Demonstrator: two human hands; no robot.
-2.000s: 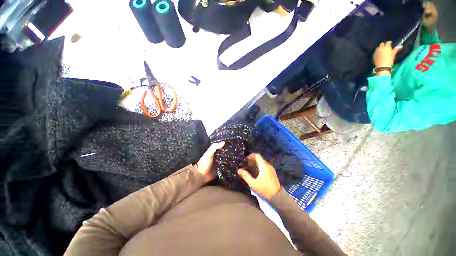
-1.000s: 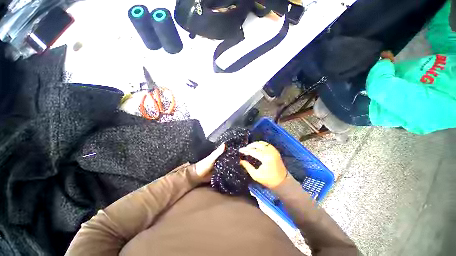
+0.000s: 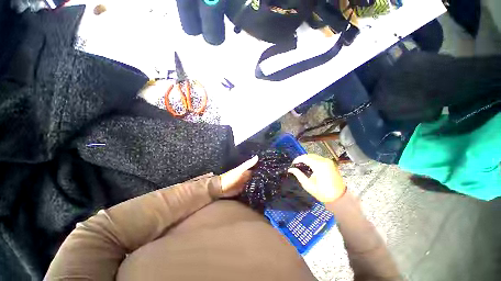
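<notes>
A bundle of loose trim [image 3: 265, 178], black with pale specks, is held over my lap between my hands. My left hand [image 3: 237, 178] grips its left side, thumb on top and fingers partly hidden beneath it. My right hand [image 3: 320, 176] pinches a dark strand or loop of it at the right, between thumb and fingers. A dark tweed garment [image 3: 159, 151] lies to the left, over the table and its near edge, with a short pale line on it.
Orange-handled scissors [image 3: 185, 99], small snips [image 3: 227, 84], black thread cones [image 3: 211, 22] and a black bag [image 3: 274, 16] lie on the white table [image 3: 241, 110]. A blue basket [image 3: 302, 230] stands below the bundle. Another person's green sleeve [image 3: 450, 156] and dark cloth are at the right.
The view has shifted. My right hand has moved right, away from my left hand, pulling part of the bundle outward. The other person's dark cloth has moved and now covers more at the right.
</notes>
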